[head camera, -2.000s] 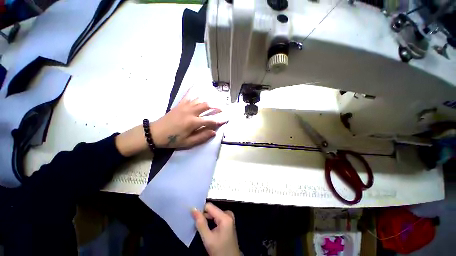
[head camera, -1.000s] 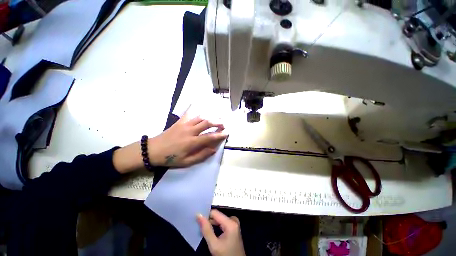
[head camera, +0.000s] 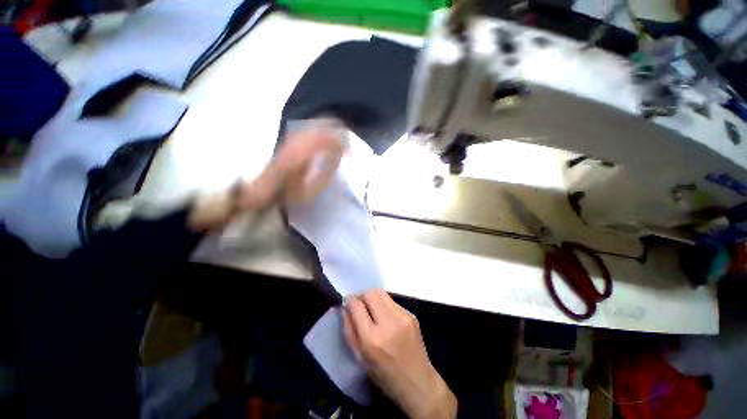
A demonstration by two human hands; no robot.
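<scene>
A pale-backed panel (head camera: 340,233) runs from the table over its near edge, with its lower end hanging below. A black panel face (head camera: 344,82) lies behind it, left of the sewing machine head (head camera: 532,98). My right hand (head camera: 385,335) grips the pale panel at the table's near edge. My left hand (head camera: 307,168) is blurred over the panel's upper part; its fingers and any hold cannot be made out. The presser foot (head camera: 454,154) is right of the panel, not touching it.
Scissors with dark red handles (head camera: 577,278) lie right of the needle area. Stacked pale and black panels (head camera: 123,123) lie at the left. A green basket (head camera: 360,10) is at the far edge, a blue bin (head camera: 29,90) at far left. A drawer tray (head camera: 549,368) is below the table.
My left hand has lifted or swung up and blurred. My right hand has moved up and grips higher on the panel. More black panel shows behind, and the camera view has shifted.
</scene>
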